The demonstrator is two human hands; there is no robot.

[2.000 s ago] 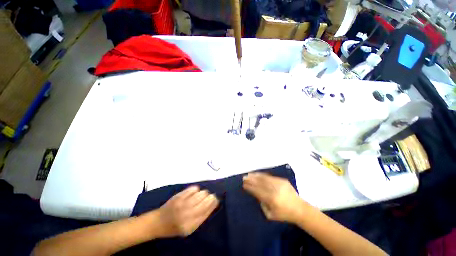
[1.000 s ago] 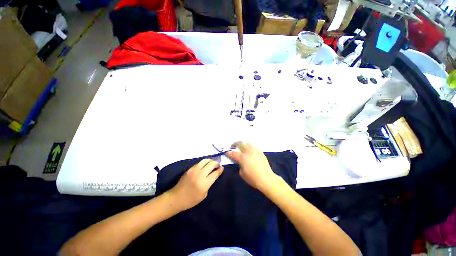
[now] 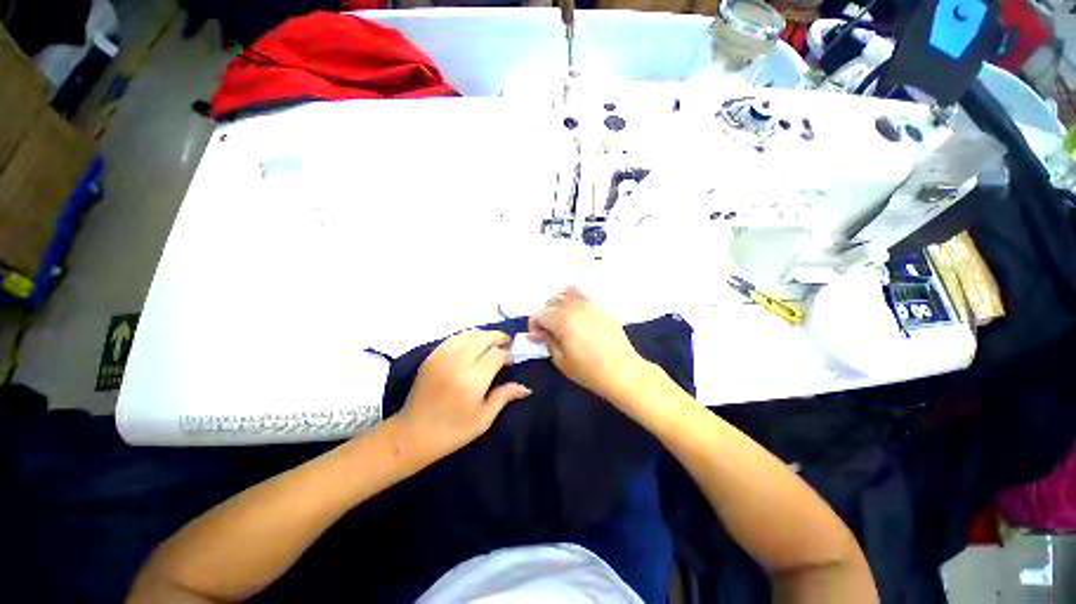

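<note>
A dark garment (image 3: 555, 442) lies over the front edge of the white table and my lap. A small white label (image 3: 527, 347) lies at the middle of its top edge, between my fingertips. My left hand (image 3: 458, 383) holds the garment's edge at the label's left side, thumb and fingers apart on the cloth. My right hand (image 3: 581, 340) pinches the label's right side at the same edge. The sewing machine's presser foot and needle area (image 3: 575, 227) stands beyond my hands, apart from the cloth.
Yellow-handled snips (image 3: 767, 300) lie right of the garment. The white machine head (image 3: 814, 165) extends to the right. A digital display (image 3: 917, 306) sits at the right table end. Red cloth (image 3: 330, 59) lies at the far left corner, a glass jar (image 3: 746, 32) behind the machine. Dark cloth (image 3: 1024, 248) hangs at right.
My hands have come together at the middle of the garment's top edge, and a white label now shows between them. Since one second ago, the view has tilted down slightly.
</note>
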